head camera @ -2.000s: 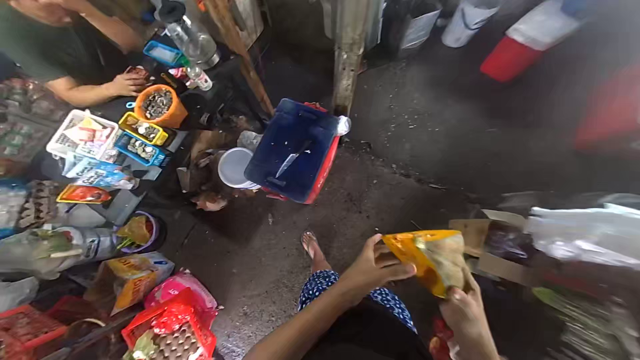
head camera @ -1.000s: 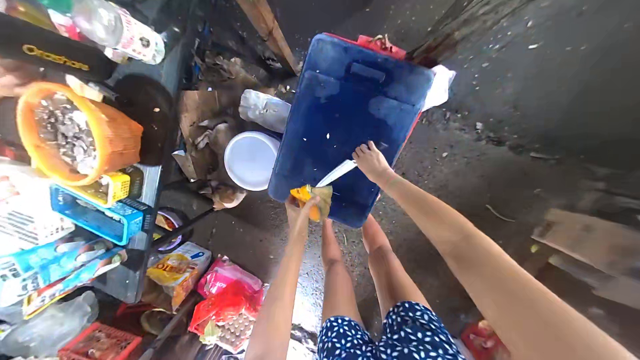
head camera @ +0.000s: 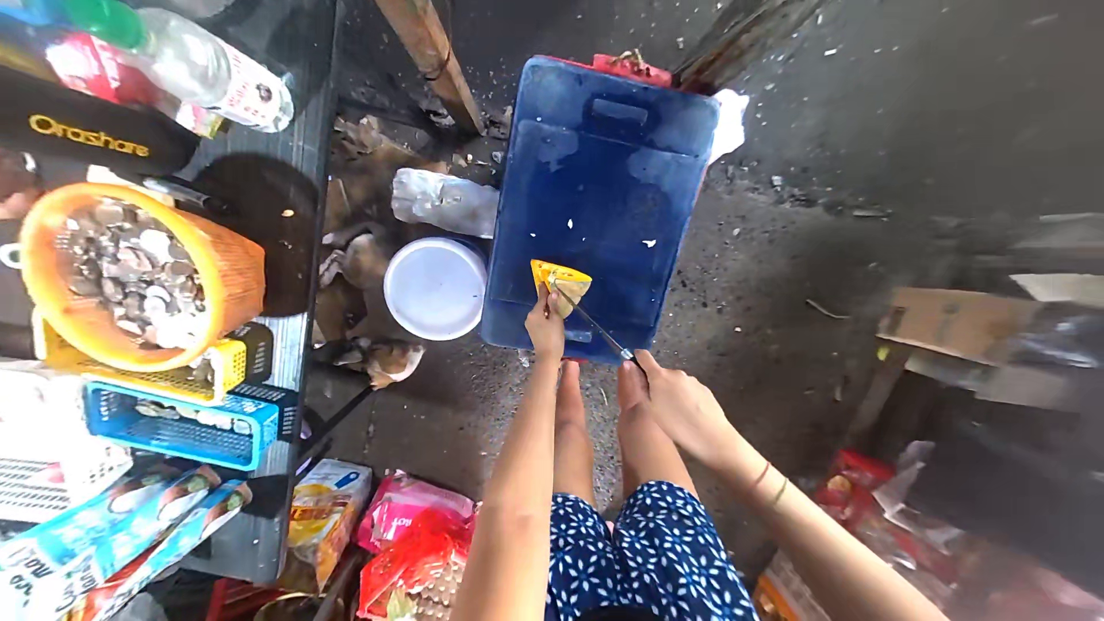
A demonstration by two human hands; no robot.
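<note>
A yellow packet with a paler part [head camera: 571,291] is held by my left hand [head camera: 545,326] over the near end of a blue plastic lid or board [head camera: 604,190]. My right hand [head camera: 681,401] grips a knife [head camera: 601,330] by its dark handle. The blade runs from that hand up and left to the packet and meets it, seen nearly edge-on. Whether the blade has cut in cannot be told. A few small white scraps lie on the blue surface.
Left of the blue surface are a white round lid [head camera: 435,288] and a clear plastic bottle [head camera: 444,201]. A dark table [head camera: 302,216] bears an orange basket of coins [head camera: 233,267] and a blue basket [head camera: 181,423]. Cardboard [head camera: 957,323] lies at right.
My right hand has moved nearer my body with the knife, whose blade now touches the packet at a steeper angle. Two seconds ago the knife lay on the blue surface and both hands were at the packet.
</note>
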